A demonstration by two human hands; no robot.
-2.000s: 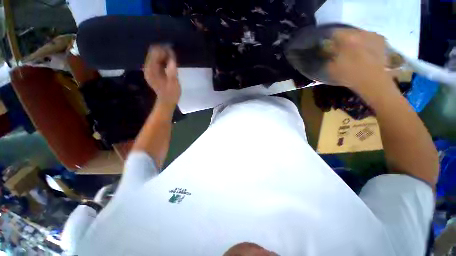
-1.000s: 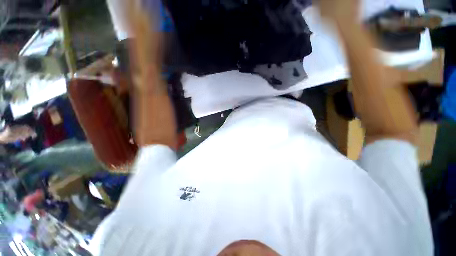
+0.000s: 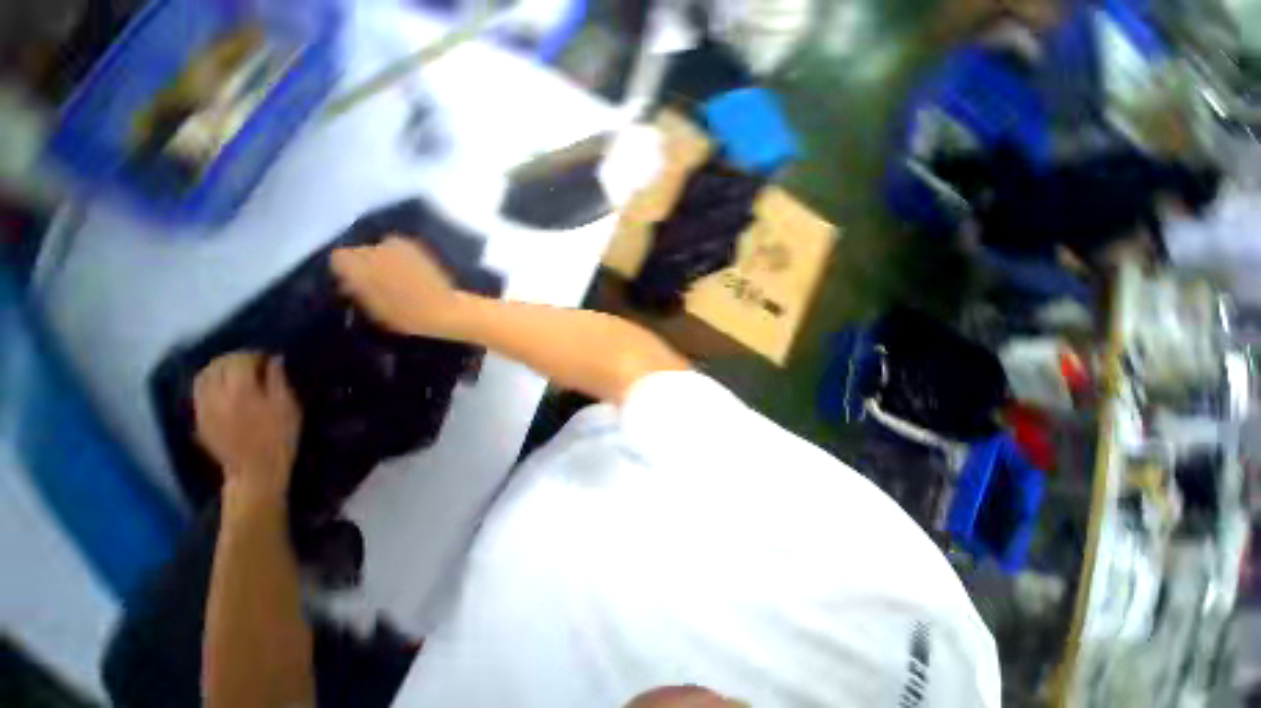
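Note:
A dark garment piece with faint small print lies bunched over the dark padded sleeve board on the white table. My left hand is on the near left part of the cloth with its fingers curled into it. My right hand grips the cloth farther up, near its upper edge. The fingertips of both hands are blurred. The steam iron lies on the table to the right, out of my hands.
A blue plastic basket with small items stands at the far left table edge. A tan stick lies beside it. Flattened cardboard with dark printed cloth is right of the table. Blue bins stand farther right.
The view has swung right. My right hand has let go of the iron, which now rests on the table. Both hands have come onto the dark cloth.

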